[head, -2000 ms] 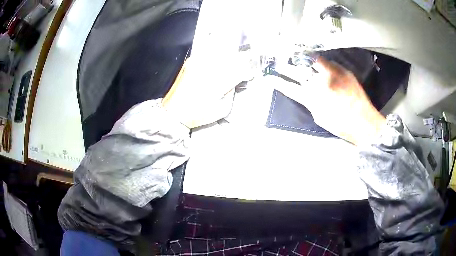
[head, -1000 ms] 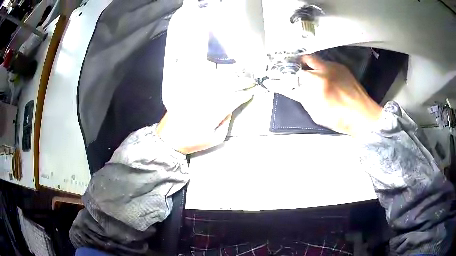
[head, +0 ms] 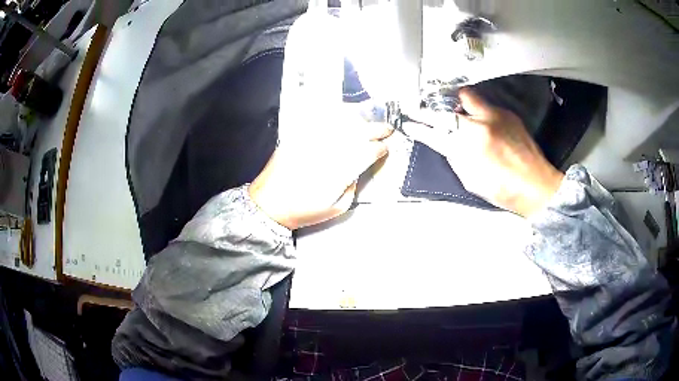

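Note:
A dark denim garment (head: 216,123) lies across the table from the left, passes under both hands and shows again behind my right hand. Its stitched corner (head: 433,175) shows between my hands, with pale topstitching along the edge. My left hand (head: 327,164) lies on the cloth left of the needle area, washed out by glare, its fingertips near the presser foot (head: 394,114). My right hand (head: 495,152) lies on the cloth to the right, thumb and fingers close together near the foot. Glare hides what the fingertips of both hands touch.
The white sewing machine head (head: 551,45) with a round tension dial (head: 473,36) stands at the top right. A wood-coloured edge strip (head: 74,141), a dark phone-like object (head: 46,186) and an orange-handled tool (head: 27,242) are at the left. Plaid cloth (head: 335,357) covers the lap.
Compared with one second ago, my left hand and the cloth under it appear slightly further right in the picture. The stitched corner is still between the hands. The camera view has shifted a little.

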